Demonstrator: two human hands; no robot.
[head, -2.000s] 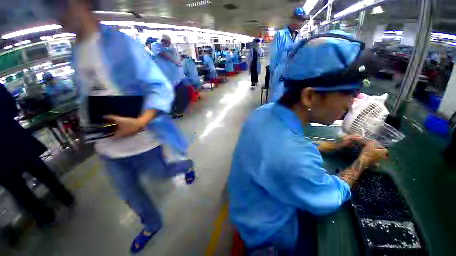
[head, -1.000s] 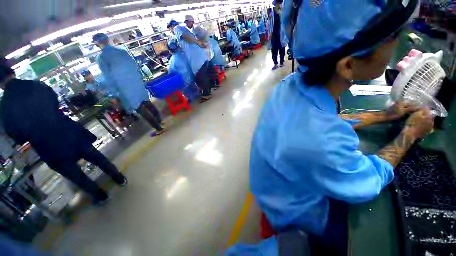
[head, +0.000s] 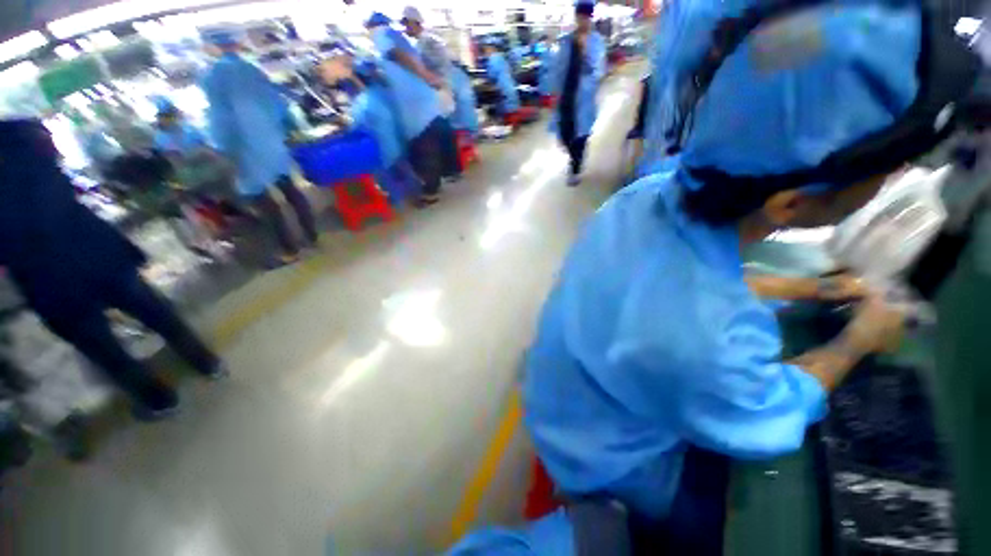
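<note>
Neither of my hands is in view. Nearest in front at the right is a black parts tray [head: 830, 478], cut off by the bottom edge. Small dark parts [head: 886, 418] lie in its far compartment, and small white pieces [head: 897, 497] are scattered in the nearer one; both are blurred. A seated person in blue [head: 663, 326] leans over the bench. That person's two hands [head: 875, 315] are close together beyond the tray; what they hold is too blurred to tell. A white fan [head: 897, 223] stands behind those hands, blurred.
The green bench [head: 772, 505] runs along the right. A grey aisle [head: 359, 358] with yellow lines lies left. A person in dark clothes [head: 65, 261] is at far left. A blue bin [head: 337, 158] sits above a red stool [head: 362, 203]. Blue cloth [head: 522, 540] shows at the bottom edge.
The view has swung and is blurred. The walking person with a dark flat object has left the picture. The seated person's head is bent lower beside the fan.
</note>
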